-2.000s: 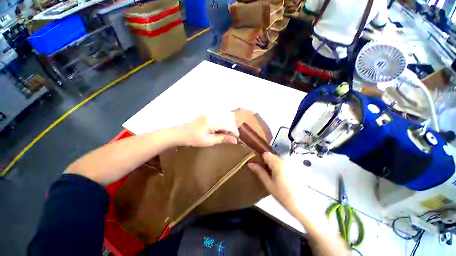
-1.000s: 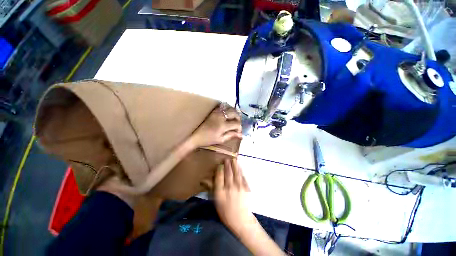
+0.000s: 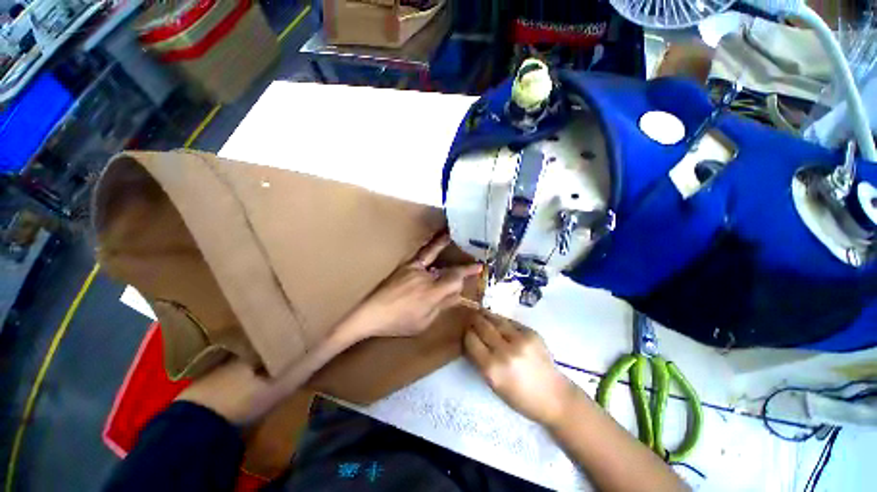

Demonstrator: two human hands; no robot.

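A tan-brown bag body lies over my left forearm, its wide opening facing left. Its right edge is at the presser foot of the sewing machine, which has a white head and blue cloth cover. My left hand presses flat on the bag near the needle, fingertips beside the foot. My right hand pinches the bag's edge just below the needle area, by a narrow lighter strip. The exact needle contact is too small to tell. Scissors with green loop handles lie right of my right hand.
The white table extends behind the bag. A red crate is at the lower left, partly under the bag. A white fan is cut off at the top. Cables lie at the right. Cartons and a blue bin stand beyond.
The bag, first low at the table's front, was lifted over my left forearm and swung to the machine. Since one second ago, its edge and both hands have moved closer to the presser foot.
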